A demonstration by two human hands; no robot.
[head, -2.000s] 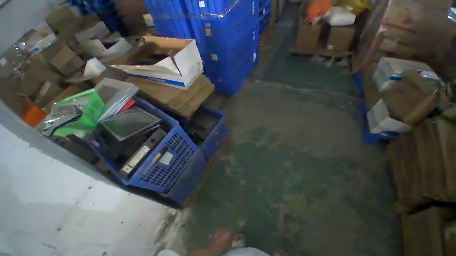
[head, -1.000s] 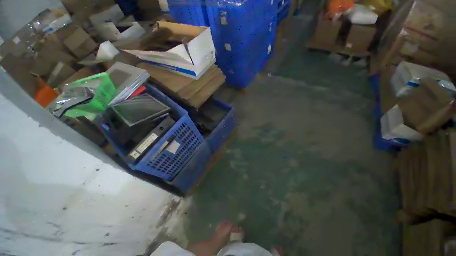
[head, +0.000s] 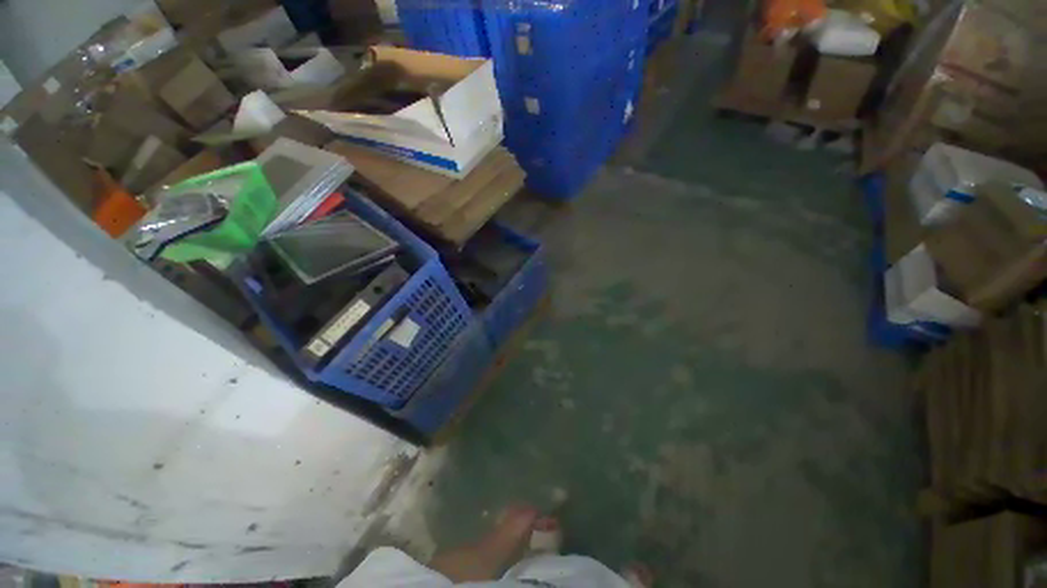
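My left hand (head: 505,531) is small and blurred at the bottom edge, beyond a white sleeve; its fingers are unclear and nothing can be made out in it. A small skin-toned patch at the bottom edge, right of the white clothing, may be part of my right hand (head: 637,574); it is cut off. Nearest ahead on the left, a blue slotted crate (head: 396,362) holds dark flat items and a binder-like piece (head: 354,324). A bright green tray or bag (head: 247,213) lies on top. Neither hand touches these.
An open white-and-blue carton (head: 459,126) lies on flat brown cardboard (head: 442,207). Tall blue bins (head: 568,98) stand behind. A white partition (head: 172,425) is at left. Cartons (head: 976,253) and stacked cardboard (head: 987,402) line the right. Loaded pallet (head: 786,118) ahead; green-grey floor (head: 689,379) between.
The view has shifted, so the crate and cartons sit slightly farther right and higher; more partition shows at lower left. No goods have visibly moved.
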